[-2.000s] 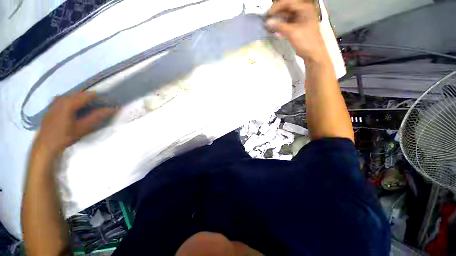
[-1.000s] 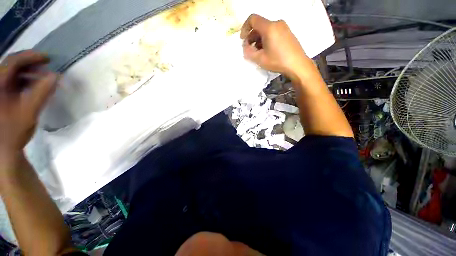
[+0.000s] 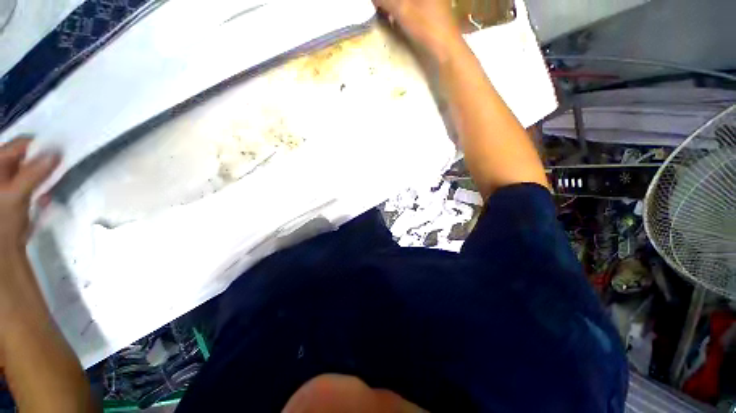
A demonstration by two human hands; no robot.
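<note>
A long, narrow dark-grey strip runs in a gentle curve across the white table cover. My left hand is at the left picture edge, partly cut off and blurred, with its fingertips beside the strip's lower left end. My right hand is at the top edge, partly cut off, with its fingers at the strip's upper right end. Whether either hand grips the strip cannot be told.
Navy patterned fabric lies at the upper left. A brown shiny plate is at the table's upper right. White scraps lie below the front edge. A green crate is at the lower left. A wire-guard fan stands at right.
The wide grey band seen earlier no longer shows; a narrow dark strip shows instead. Since one second ago, my right hand has moved up to the top edge. The view has shifted.
</note>
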